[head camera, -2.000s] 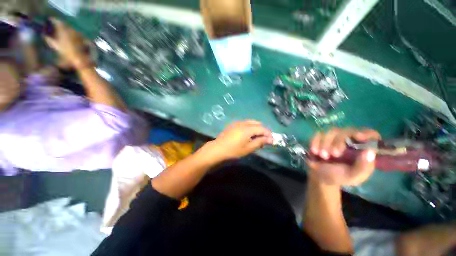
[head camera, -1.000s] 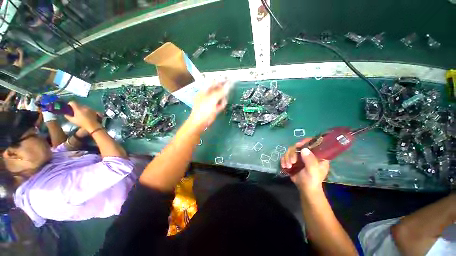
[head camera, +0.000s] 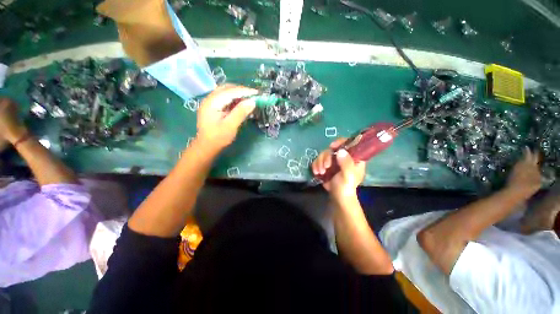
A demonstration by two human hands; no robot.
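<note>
My right hand (head camera: 339, 168) is closed around the dark red electric screwdriver (head camera: 366, 145), its nose end pointing down and left, its cord end toward the right-hand heap. My left hand (head camera: 223, 116) is at the left edge of the middle heap of board assemblies (head camera: 295, 87). Its thumb and fingers are around a green and dark board assembly (head camera: 264, 100), which overlaps the heap; the part inside the fingers is hidden. Several thin pale rectangular frames (head camera: 295, 164) lie flat on the green bench between my hands.
An open cardboard box (head camera: 178, 67) leans beyond my left hand. Larger heaps lie left (head camera: 92, 101) and right (head camera: 473, 132). A yellow tray (head camera: 506, 83) sits at the back right. A pale rail (head camera: 344, 55) crosses behind. People sit on both sides; one person's hand (head camera: 527, 173) touches the right heap.
My left hand has come back from near the box and rail to the middle heap and now has a board assembly in its fingers. The screwdriver remains in my right hand. The camera view has shifted.
</note>
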